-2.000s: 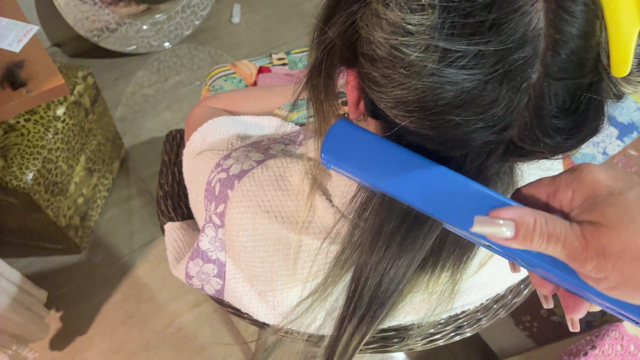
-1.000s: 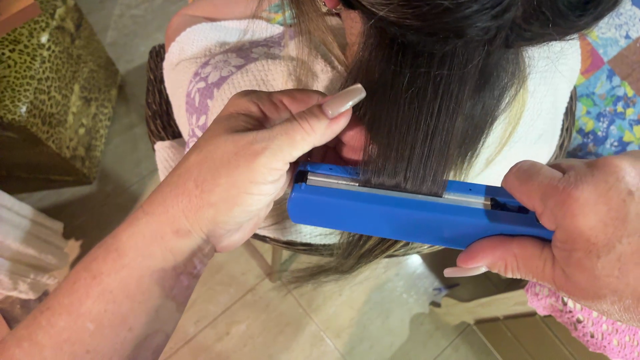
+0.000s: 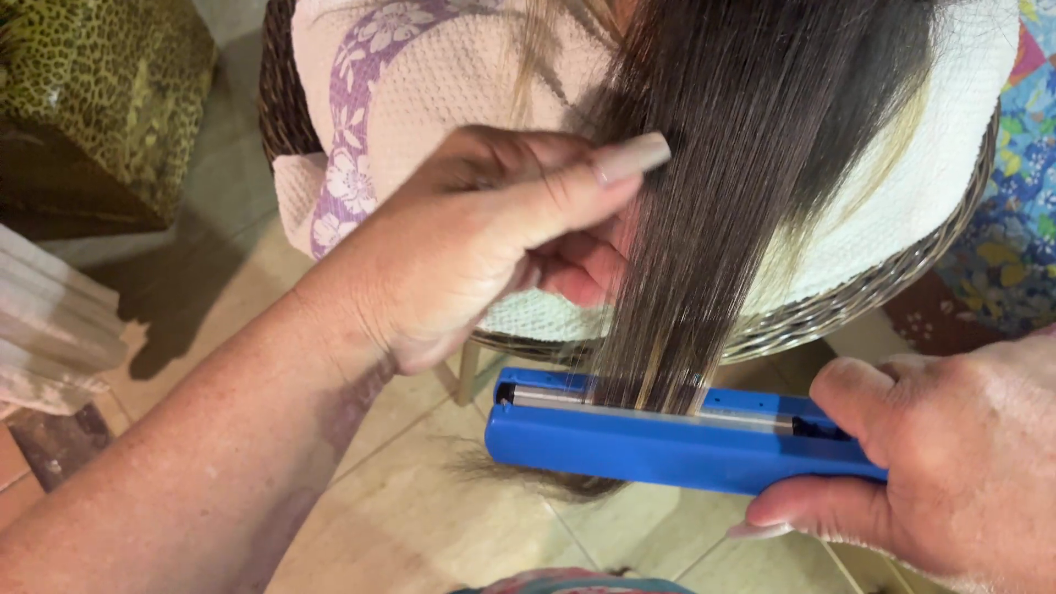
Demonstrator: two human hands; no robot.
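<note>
A blue hair straightener [image 3: 660,445] lies across the lower middle, its plates closed on a section of long dark hair [image 3: 709,206] near the ends. My right hand [image 3: 932,454] grips its handle at the right, thumb below and fingers above. Loose hair tips show beneath the straightener at its left end. My left hand [image 3: 511,239] is at the left edge of the hair section, thumb extended and fingers curled partly behind the hair; whether it pinches any strands cannot be told. Behind the hair, a white towel [image 3: 462,82] with a purple floral band covers the seated person's back.
A woven wicker chair back [image 3: 874,301] curves around the towel. At the upper left stands a leopard-print box [image 3: 107,107], with pale draped fabric [image 3: 49,322] below it. Colourful patterned fabric [image 3: 1015,206] is at the right. Tiled floor [image 3: 396,495] shows underneath.
My left hand has come into view beside the hair since the oldest frame. The straightener, first held over the hair, closed on it and has slid down towards the ends.
</note>
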